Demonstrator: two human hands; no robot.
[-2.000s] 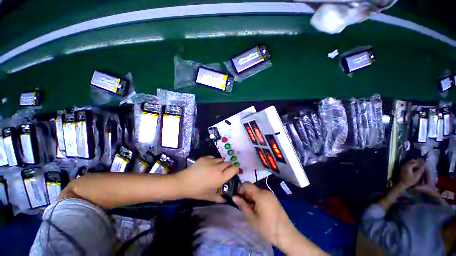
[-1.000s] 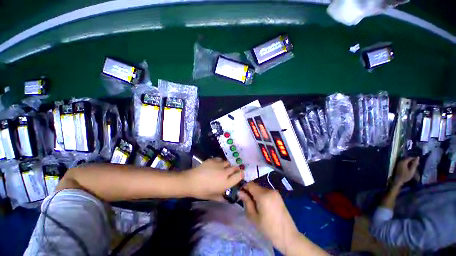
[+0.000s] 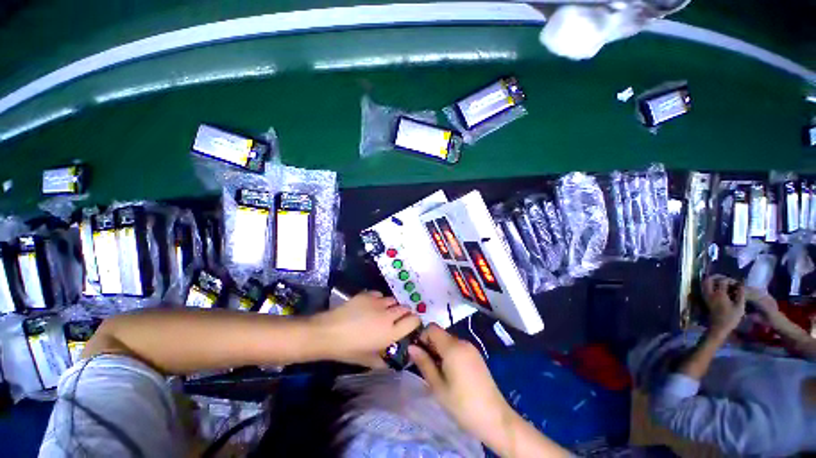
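Note:
My left hand is closed around a dark battery pack, of which only the board end shows between my hands. My right hand has its thumb and fingers pinched at that end. A test lead in the fingers cannot be made out. Both hands are just in front of the white battery tester. The tester's red-orange digital displays glow on its raised panel, with green and red dots on the lower panel.
Battery packs in clear bags stand in rows on the left. Bagged packs stand right of the tester. More packs lie on the green belt. Another person's hands are at the right.
The packs on the belt have moved right relative to the bench. My hands stay together at the pack, with small finger shifts. The other person's hands have come together around something small and dark.

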